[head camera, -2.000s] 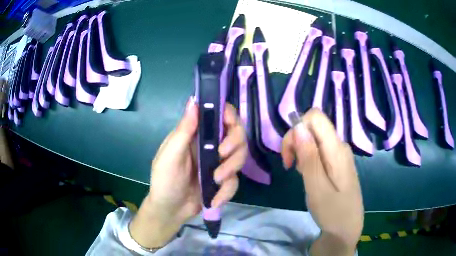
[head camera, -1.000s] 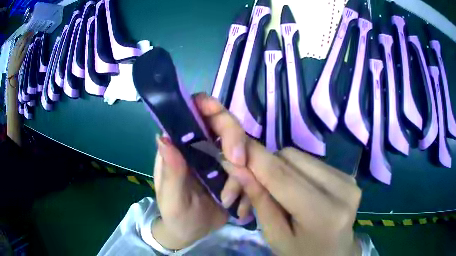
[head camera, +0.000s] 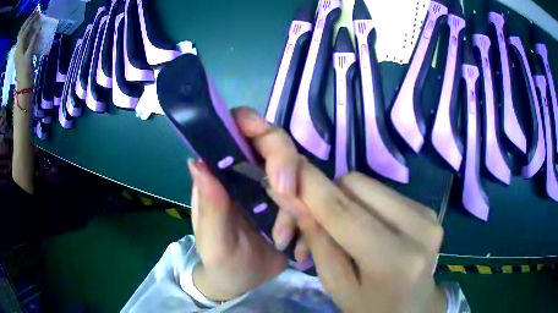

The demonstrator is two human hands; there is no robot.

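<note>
A purple and black handle (head camera: pixel 186 104) is held aslant in front of me, black side up, its broad end at upper left. Two small purple inset tabs (head camera: pixel 226 162) show on it. My left hand (head camera: pixel 229 238) grips the handle from below, thumb on its left edge. My right hand (head camera: pixel 349 226) lies over the handle from the right and pinches a small thin blade (head camera: pixel 252 171) against the black face between the two tabs. The handle's tapered tip is hidden behind my hands.
Several handles lie in a row on the green worktop (head camera: pixel 232 36) at right (head camera: pixel 422 79), and more at left (head camera: pixel 98 61). A white cloth (head camera: pixel 148 103) lies by the left ones. A dotted pale sheet (head camera: pixel 394 30) is at the back. Another person's arm (head camera: pixel 23 110) reaches in at far left.
The handle has swung from upright to aslant, and my right hand has come in from the right with the blade onto it. The other person's arm has come further into view.
</note>
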